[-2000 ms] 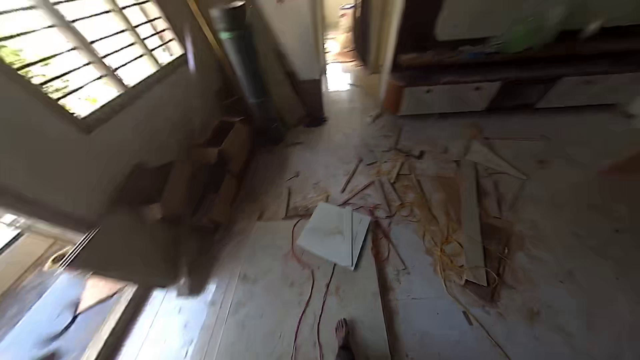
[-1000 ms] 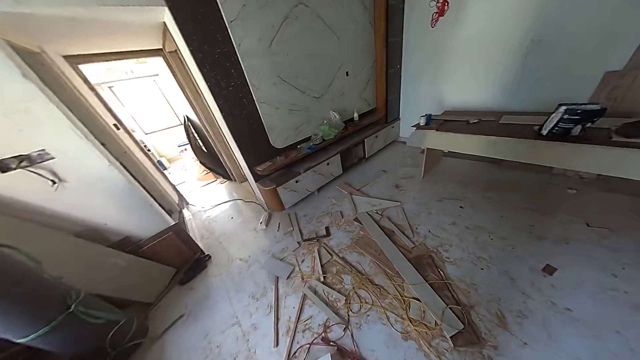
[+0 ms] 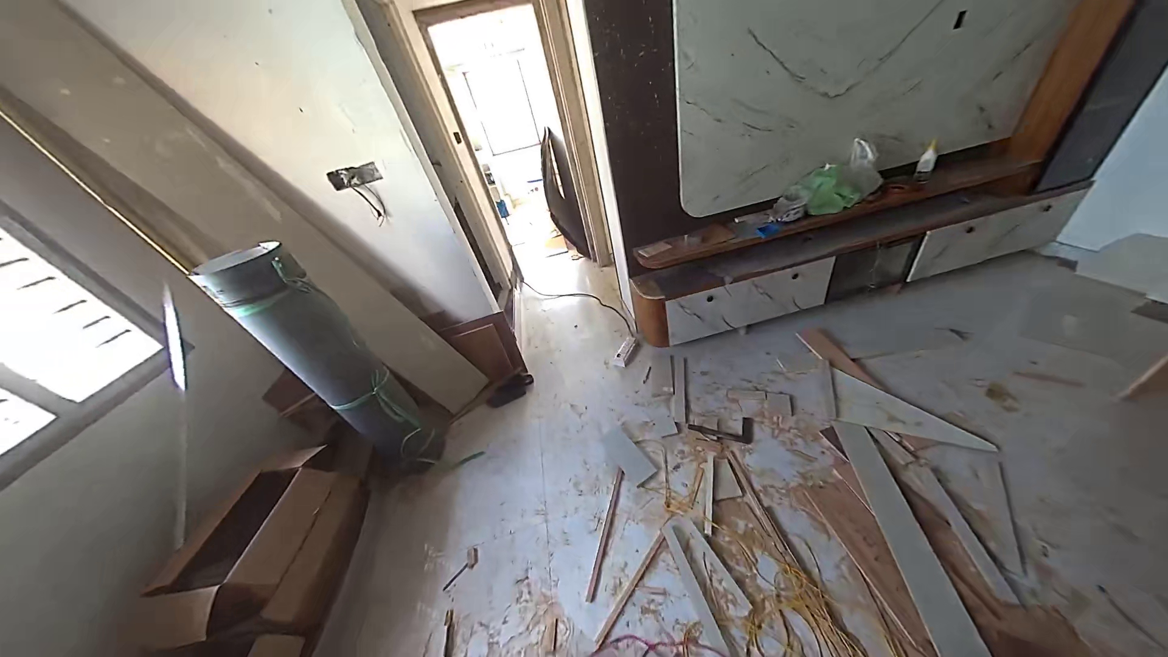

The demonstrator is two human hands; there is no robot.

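Neither my left hand nor my right hand shows in the head view. Wood and laminate offcuts lie scattered over the dusty floor, among them a long pale strip (image 3: 903, 538), a triangular pale piece (image 3: 912, 411) and a small square piece (image 3: 630, 456). Tangled yellow cord (image 3: 794, 593) runs among the strips at the bottom. A dark L-shaped piece (image 3: 725, 431) rests behind them. To the left, a large grey roll (image 3: 319, 347) tied with green string leans by the wall, behind an open cardboard box (image 3: 265, 547).
A low marble-patterned cabinet (image 3: 748, 297) carries a green plastic bag (image 3: 835, 189) and a bottle (image 3: 926, 162). Left of it, a cable leads from the doorway to a power strip (image 3: 625, 351). Loose wires hang from a wall box (image 3: 356, 175). A barred window (image 3: 64, 319) is at far left.
The view has swung right and then back left, nearer to the cabinet and doorway. A bare foot and the large pale board seen two seconds ago are out of view.
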